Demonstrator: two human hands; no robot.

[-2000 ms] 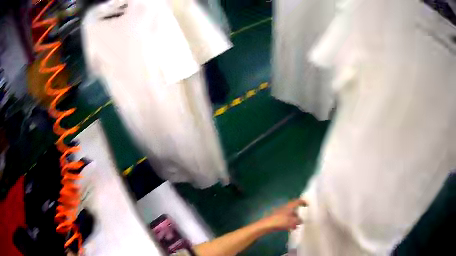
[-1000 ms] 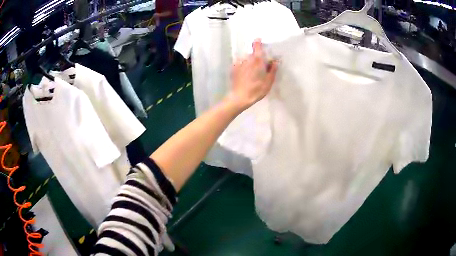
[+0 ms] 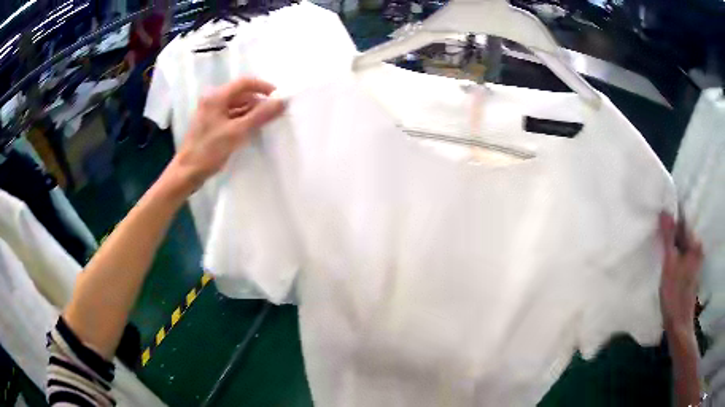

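A white short-sleeved garment [image 3: 445,262] hangs on a pale, broad hanger [image 3: 493,20] close in front of me, its neckline and small black label [image 3: 553,126] facing me. My left hand [image 3: 226,131] is at the sleeve or shoulder edge on the left, thumb and fingers pinching the cloth. My right hand [image 3: 680,266] is at the sleeve on the right, its fingers against the cloth and partly hidden; whether it grips is unclear. No tool can be made out in either hand.
More white garments hang on dark hangers behind at the left [image 3: 211,40]. Other white garments show at the far left [image 3: 28,278] and right edge [image 3: 703,175]. A person in red [image 3: 147,40] is in the back left. Yellow-black tape crosses the green floor [image 3: 179,318].
The garment and hanger appear larger and nearer. My left hand has shifted left in view and stays at the sleeve side. My right hand has come into view at the right sleeve.
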